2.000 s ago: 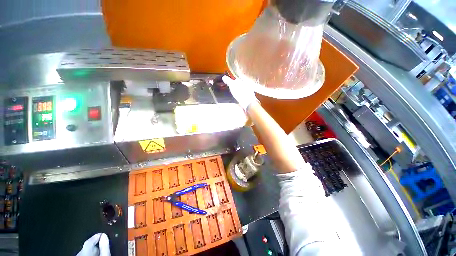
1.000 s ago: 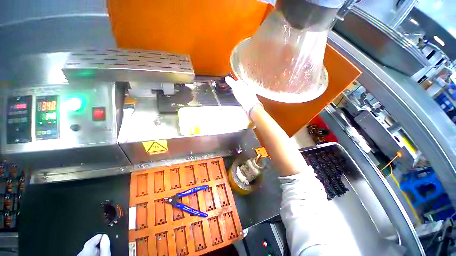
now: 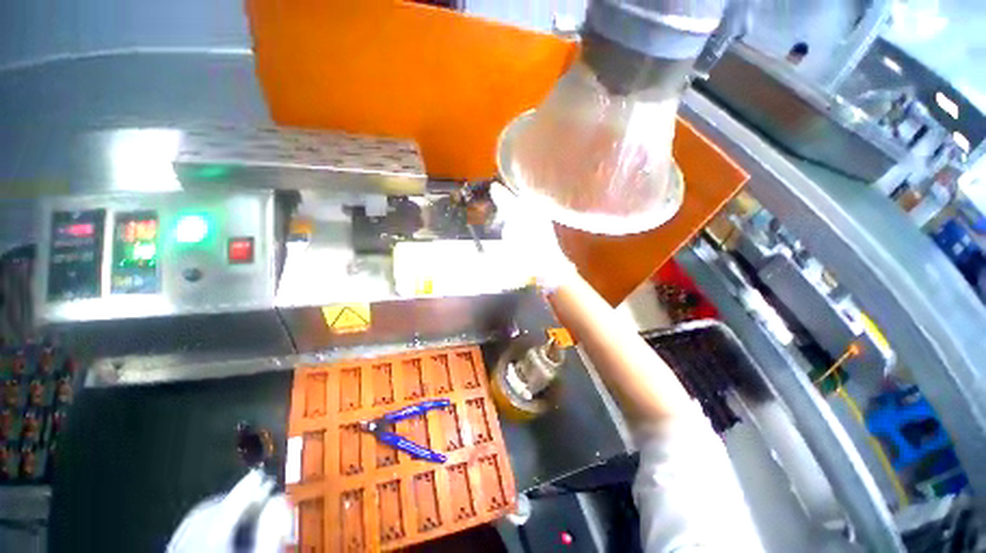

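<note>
My right hand (image 3: 530,232), in a white glove, reaches over the solder machine's open top and grips a wound coil (image 3: 478,205) at its fingertips, above the dark metal. Glare blurs the glove. My left hand (image 3: 236,516), also gloved and blurred, is at the bottom edge with its fingers apart and empty. It is just below a second wound coil (image 3: 255,443) on the black mat (image 3: 151,454); I cannot tell if they touch. Blue-handled side cutters (image 3: 405,430) lie open on the orange slotted tray (image 3: 402,475).
The solder machine (image 3: 162,254) stands behind the tray. A clear extraction hood (image 3: 595,162) hangs near my right hand. A flux jar (image 3: 527,378) stands right of the tray. A steel pan (image 3: 757,454) with dark coils is right of my forearm. More coils (image 3: 32,405) are at far left.
My left hand has moved up and right toward the coil on the mat, and its fingers have parted. The coil in my right hand now shows more clearly, raised above the dark metal. The view has shifted slightly.
</note>
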